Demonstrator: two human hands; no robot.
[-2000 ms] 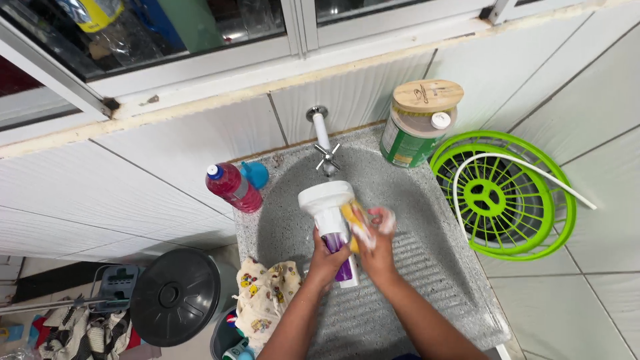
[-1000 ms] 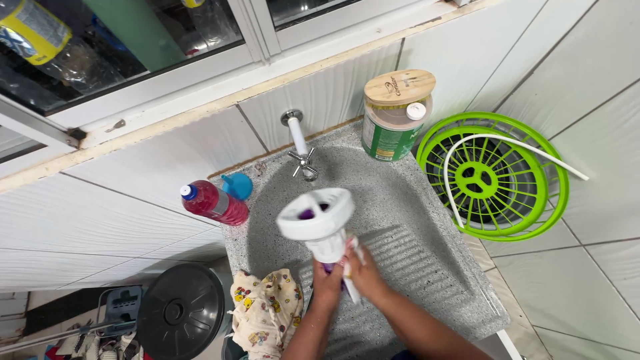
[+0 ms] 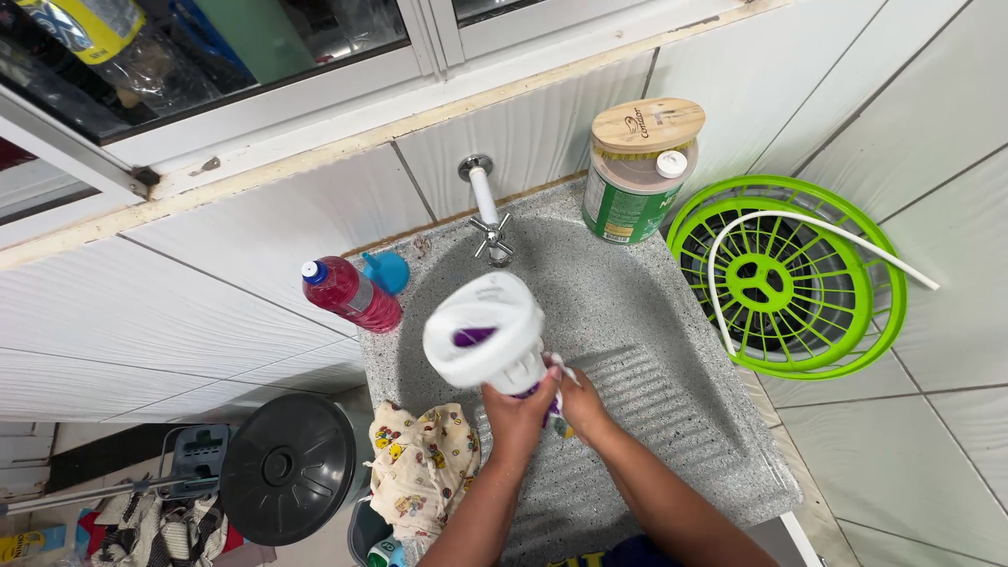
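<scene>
Over the grey speckled laundry sink [image 3: 630, 315], my left hand [image 3: 516, 417] grips a white and purple plastic washing machine agitator [image 3: 484, 331] by its narrow shaft. Its wide white end tilts up toward the tap and is slightly blurred. My right hand [image 3: 581, 403] presses a soapy sponge [image 3: 564, 429] against the shaft; white foam shows at its fingers. The sponge is mostly hidden. Beyond the wide end is the white wall tap with a metal cross handle [image 3: 491, 235].
A pink liquid bottle [image 3: 354, 295] and blue funnel [image 3: 387, 272] stand at left. Back right is a tub [image 3: 634, 189] with a wooden brush [image 3: 649, 124] on top. Green baskets [image 3: 854, 315] lie right. A patterned cloth [image 3: 425, 465] hangs over the near left edge, beside a black lid [image 3: 287, 468].
The wide white end has tipped, so its opening and purple inside now show. My right hand has moved with the sponge down beside my left hand on the shaft.
</scene>
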